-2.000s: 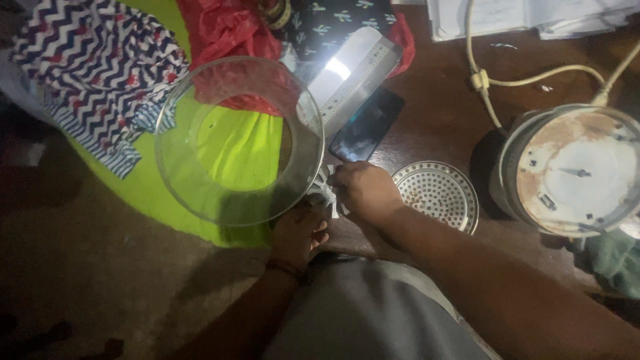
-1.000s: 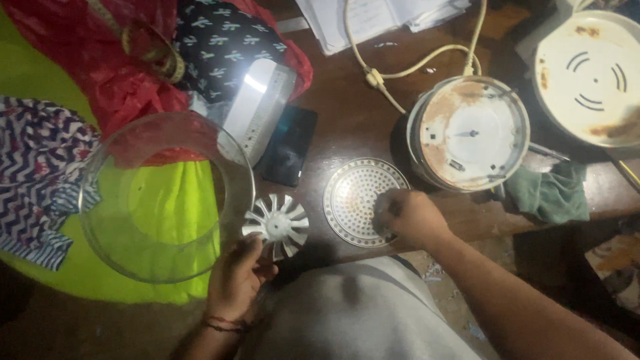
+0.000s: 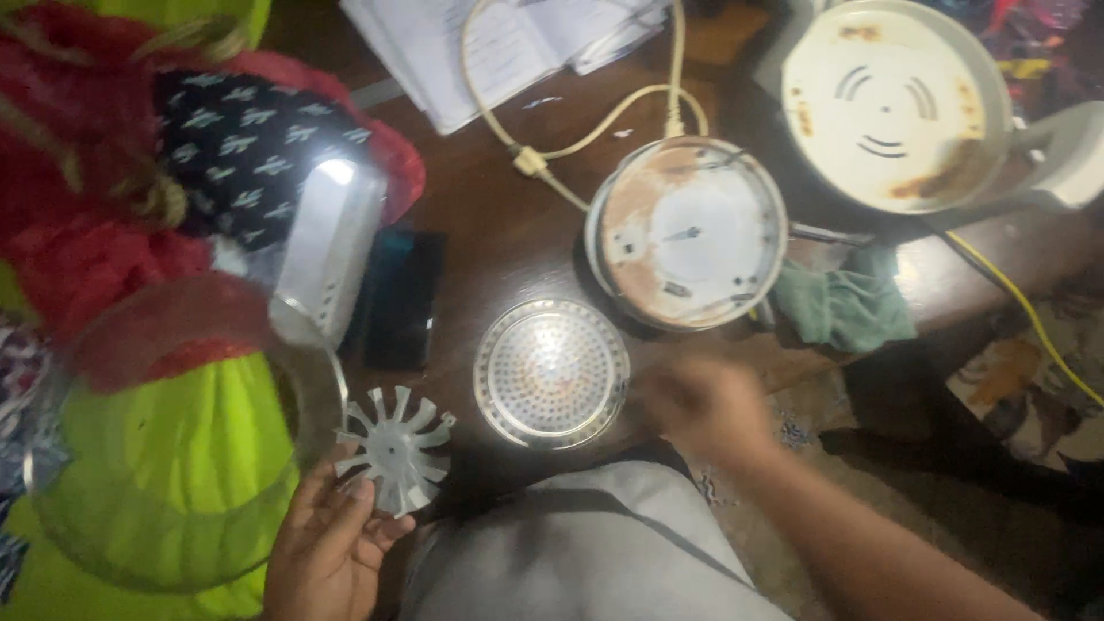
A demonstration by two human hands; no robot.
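Note:
My left hand [image 3: 341,526] holds a metal fan wheel [image 3: 392,450] by its lower left edge, between thumb and fingers. Just right of the wheel, a round perforated metal plate [image 3: 552,375] lies on the dark wooden table. Beside that plate's right rim is my right hand [image 3: 703,405], blurred; whether anything is in its fingers cannot be told. Above it stands a round appliance base [image 3: 694,228], with brown stains and a small central shaft. A clear glass ring [image 3: 323,388] is at the left, next to my left hand.
A lit white lamp [image 3: 332,250] and a dark phone [image 3: 401,297] lie behind the fan wheel. A beige cord [image 3: 604,121] runs from the base. At the right are a green cloth [image 3: 841,302] and a stained white round housing with a handle [image 3: 893,108]. Papers [image 3: 466,65] lie at the back.
Two seconds ago both hands were together at the fan wheel. My right hand then moved to the perforated plate, and is now off to its right. The view has shifted right.

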